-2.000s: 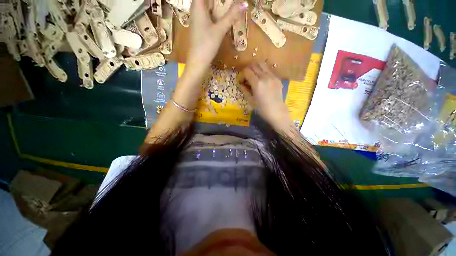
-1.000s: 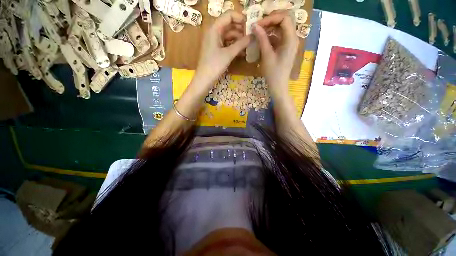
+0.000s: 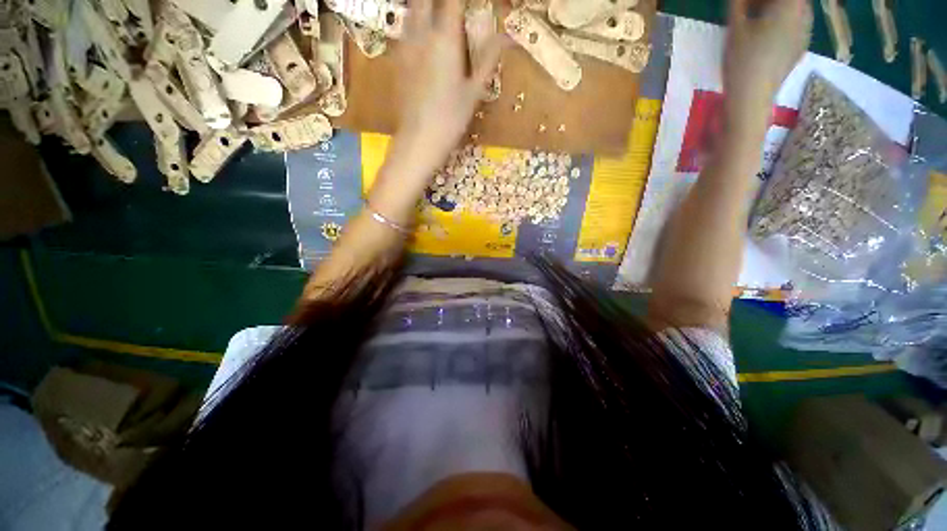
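Note:
Beige housings lie on the brown board [image 3: 582, 116]; one elongated housing [image 3: 543, 49] lies tilted near its top. My left hand [image 3: 438, 67] is blurred over the board, its fingers at the top edge beside a housing [image 3: 482, 47]; whether it holds anything cannot be told. My right hand [image 3: 766, 42] is blurred at the top edge, above the white printed sheet; its fingers are partly cut off and its content is unclear. Small pale discs [image 3: 509, 185] lie in a loose pile on the grey-and-yellow sheet [image 3: 615, 197]. A few tiny pale specks lie on the board.
A big heap of housings [image 3: 171, 83] fills the upper left. A clear bag of small parts [image 3: 831, 166] lies on the white printed sheet [image 3: 665, 135] at right. Set-aside housings [image 3: 885, 29] lie at upper right. Cardboard boxes [image 3: 862, 456] stand at lower right and lower left.
My hands were together at a housing over the board one second ago. My right hand has moved away to the upper right; my left hand has moved slightly left and up.

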